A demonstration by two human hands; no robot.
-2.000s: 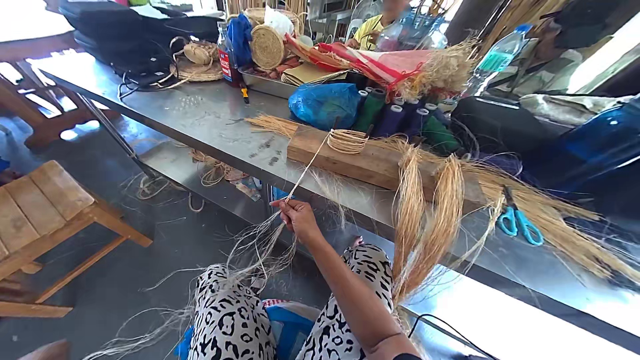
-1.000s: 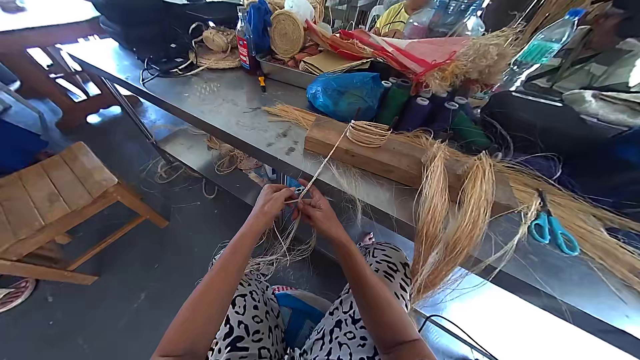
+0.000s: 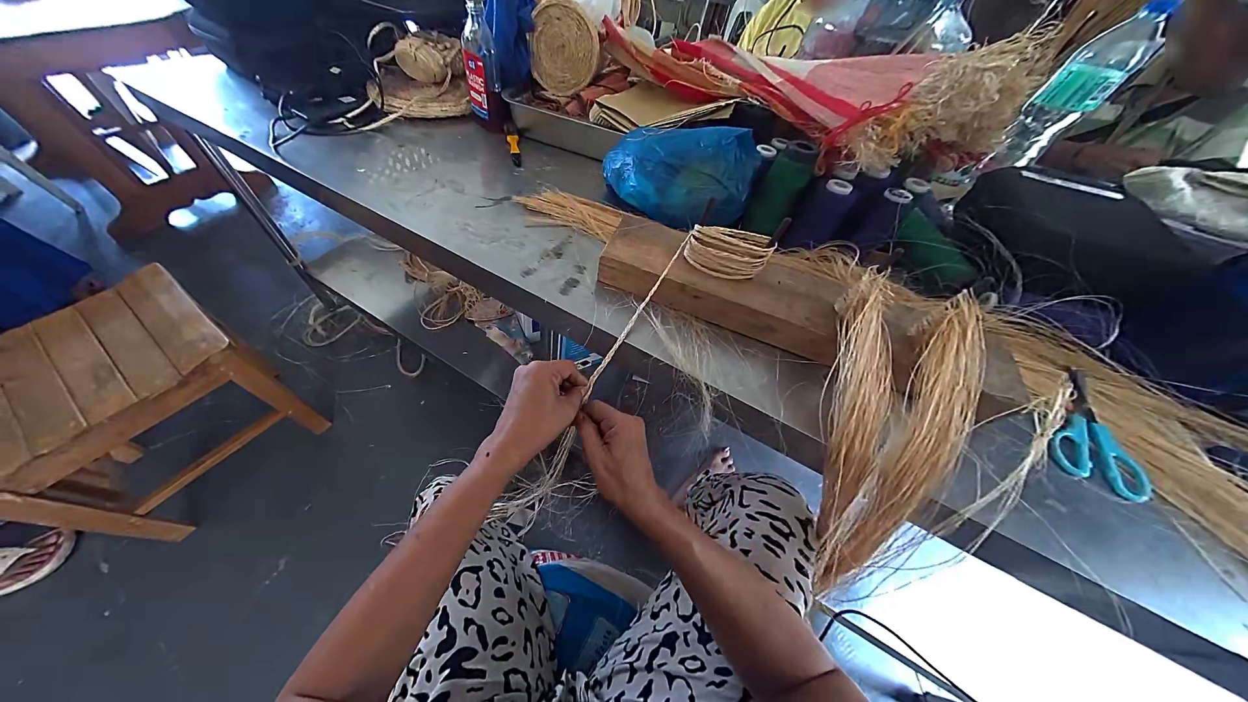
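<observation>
A thin braided fiber cord [image 3: 641, 310] runs down from a coil of cord [image 3: 728, 253] wound at nails on a wooden block [image 3: 721, 292]. Its lower end is pinched between the fingertips of my left hand [image 3: 539, 405]. Just below and to the right, my right hand [image 3: 619, 453] grips the cord where the loose strands [image 3: 551, 487] begin; these hang over my lap. Two hanks of tan fiber [image 3: 858, 390] drape over the table edge from the block's right part. Teal-handled scissors [image 3: 1100, 448] lie farther right on the metal table [image 3: 409, 185].
Behind the block are a blue plastic bag [image 3: 682, 175], thread cones [image 3: 824, 210] and a clear bottle [image 3: 1082, 93]. A dark bottle [image 3: 481, 68] and a yellow-black cutter [image 3: 514, 146] stand or lie farther left. A wooden stool [image 3: 127, 351] is at left. Long straw-like fibers spread at right.
Two seconds ago only one hand was in view at the cord; a second later both hands were on it. Now they are close together on the cord, with the view nearer the table's left part.
</observation>
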